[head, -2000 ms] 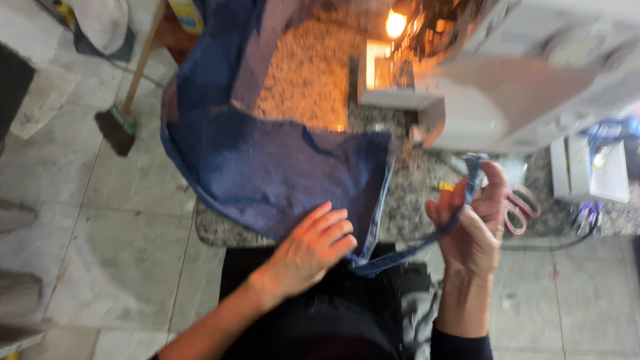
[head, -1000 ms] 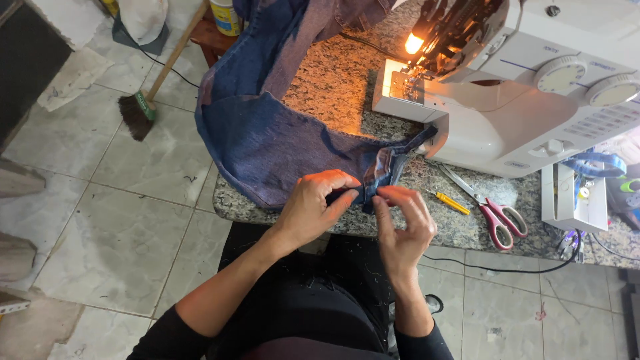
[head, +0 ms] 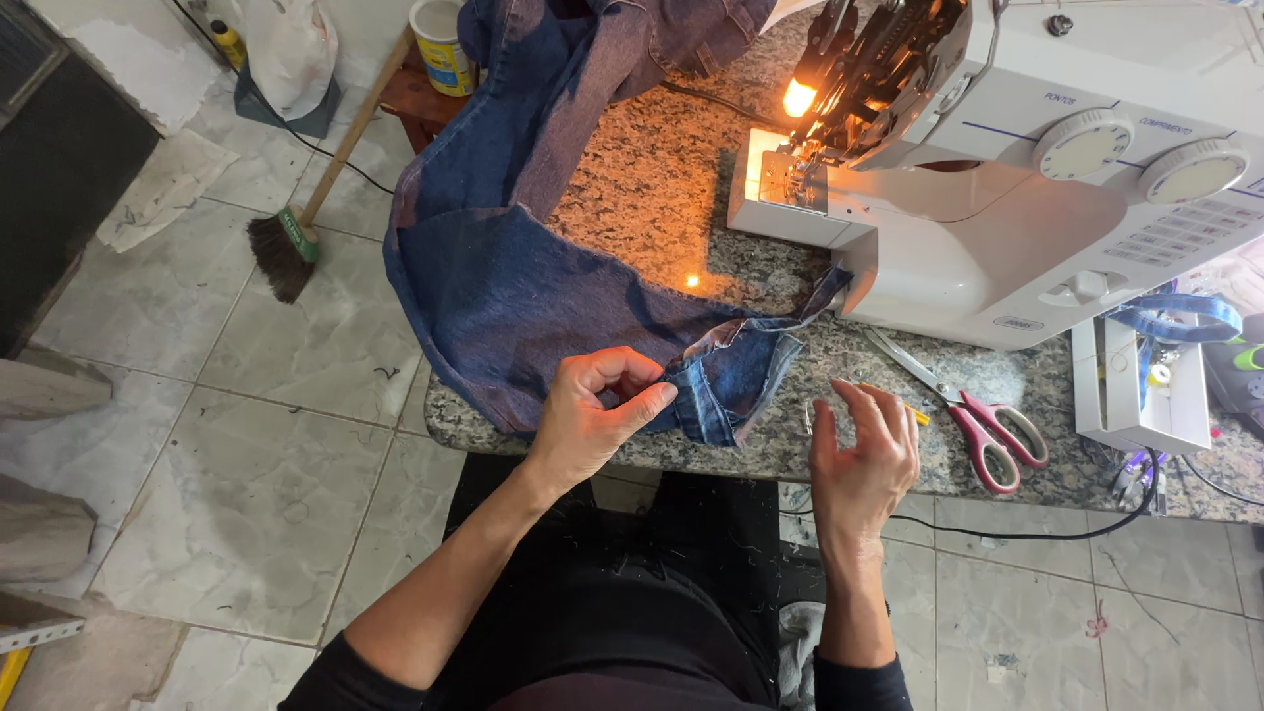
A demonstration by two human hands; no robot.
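Observation:
My left hand pinches the edge of a blue denim garment between thumb and fingertips, beside a folded denim strip. The garment curves over the granite worktop and hangs past its left edge. My right hand hovers near the worktop's front edge, apart from the denim, with its fingers spread; a thin, pale metal item, too small to name, shows by its fingertips. Partly behind that hand lies a yellow tool. Scissors with red and white handles rest to its right, blades slightly parted.
A white sewing machine with its lamp lit fills the back right of the granite worktop. A white open box with small items stands at the right. On the left are a broom and a tub on a wooden stool.
Two seconds ago my right hand held the denim strip stretched out to the right; one second ago both hands were together on it. Now my right hand is off the denim, farther right.

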